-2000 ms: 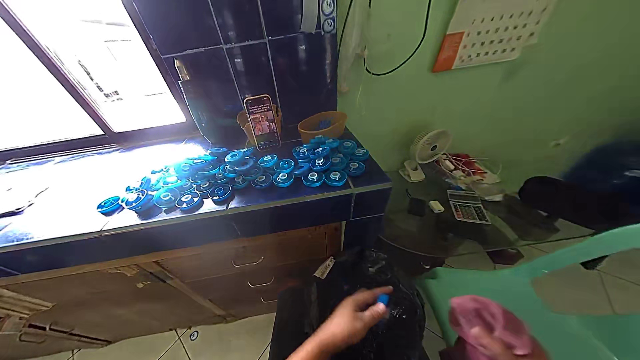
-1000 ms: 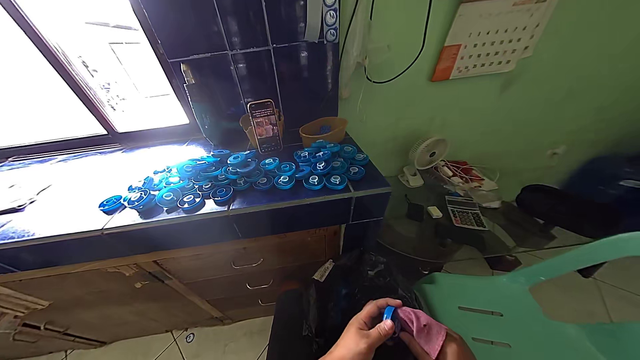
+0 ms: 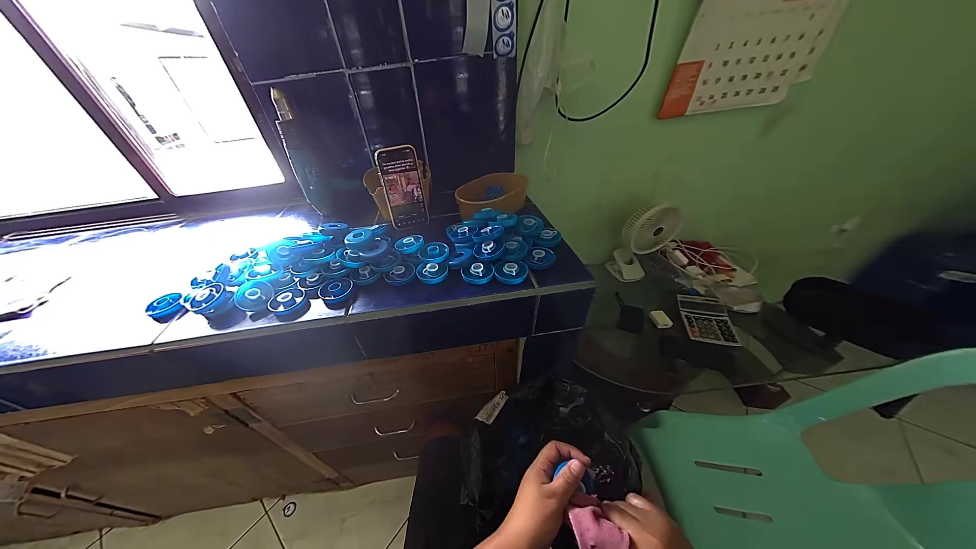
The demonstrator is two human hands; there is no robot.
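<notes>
Low in the view, my left hand [image 3: 545, 499] grips a blue plastic cap [image 3: 570, 474] between thumb and fingers. Just right of it, my right hand [image 3: 642, 522] holds a pink cloth [image 3: 597, 528] against the cap's lower side. Both hands are over a black plastic bag [image 3: 564, 404], and the fingers partly hide the cap. Many similar blue plastic caps [image 3: 432, 272] lie in a loose heap on the blue tiled counter [image 3: 427, 324], some stacked on others.
A phone [image 3: 402, 187] leans on a tan container behind the caps, beside a tan oval basket [image 3: 492, 192]. A green plastic chair [image 3: 732, 457] stands at the right. Beyond it, a glass table [image 3: 625, 358] holds a small white fan [image 3: 653, 229], cables and a calculator [image 3: 707, 320].
Two seconds ago my hands were apart, the left with a small blue thing and the right with the cloth. They have come together, and the cloth now touches the cap.
</notes>
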